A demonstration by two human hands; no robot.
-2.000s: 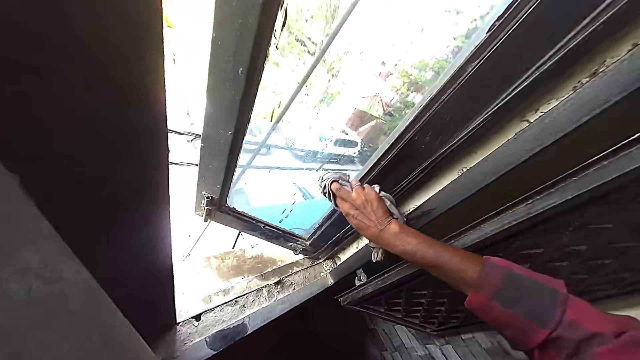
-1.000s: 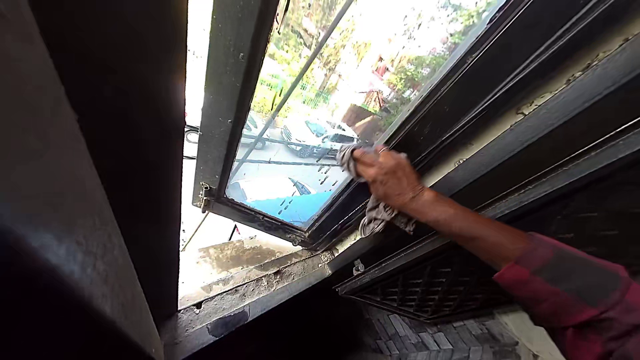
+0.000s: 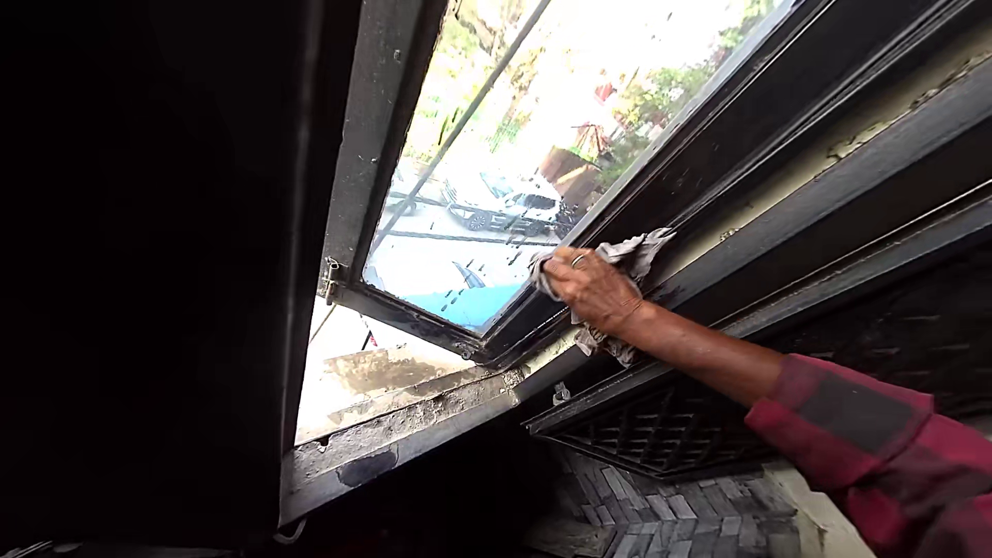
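My right hand, with a ring on one finger, grips a crumpled grey cloth at the lower right edge of a window sash. Parts of the cloth stick out above and below the hand. The sash has a dark frame around a glass pane, with dark drops or spots low on the glass. Through the pane show parked cars and plants. My left hand is not in view.
A dusty, worn sill runs below the sash. A small metal latch or hinge sits at the frame's left corner. A dark lattice panel lies below the arm, above grey herringbone tiles. A dark panel fills the left side.
My right hand stays closed on the cloth and has shifted along the sash's lower right edge. More of the cloth now shows above the hand. The view has moved a little.
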